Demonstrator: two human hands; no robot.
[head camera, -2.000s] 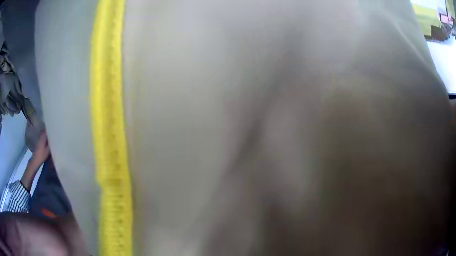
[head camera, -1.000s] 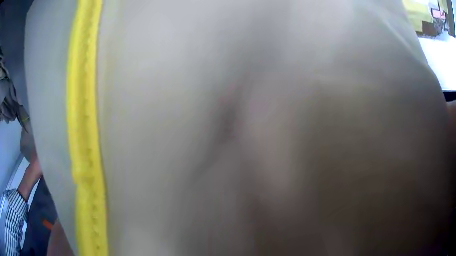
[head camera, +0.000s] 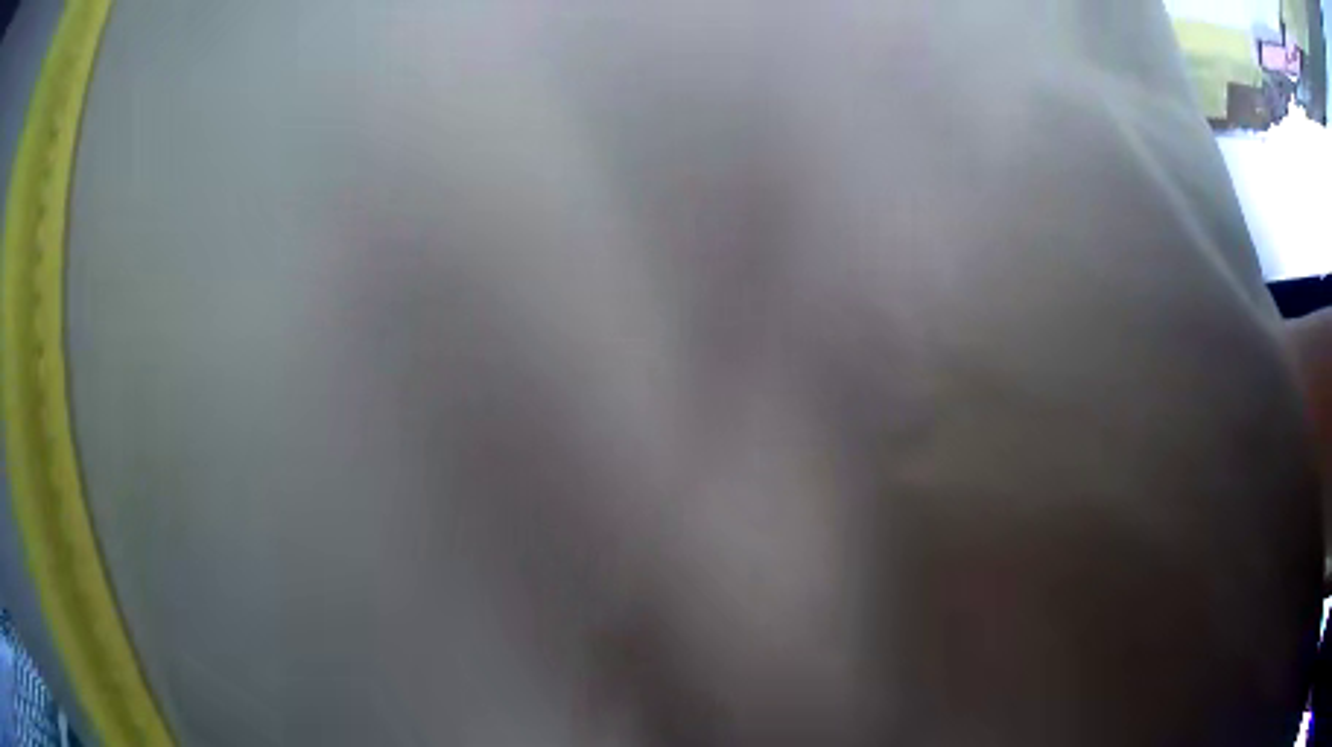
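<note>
A large beige cloth bag body (head camera: 511, 292) fills nearly the whole view, very close to the camera and blurred. Yellow binding tape (head camera: 44, 321) with a stitched line runs down its left side. A cut-off patch of skin (head camera: 1312, 394) shows at the right edge beside the cloth, perhaps my right hand or forearm; its fingers are not visible. My left hand is not in view. Whatever lies behind the cloth is hidden.
At the top right, past the cloth edge, are a bright white surface (head camera: 1278, 197) and a yellow-green patch (head camera: 1215, 62) with small pink and dark items. A bit of striped fabric (head camera: 27, 686) shows at the lower left.
The cloth and its yellow tape have shifted left. The cloth now covers the arm and most of the striped sleeve at left. More skin shows at the right edge.
</note>
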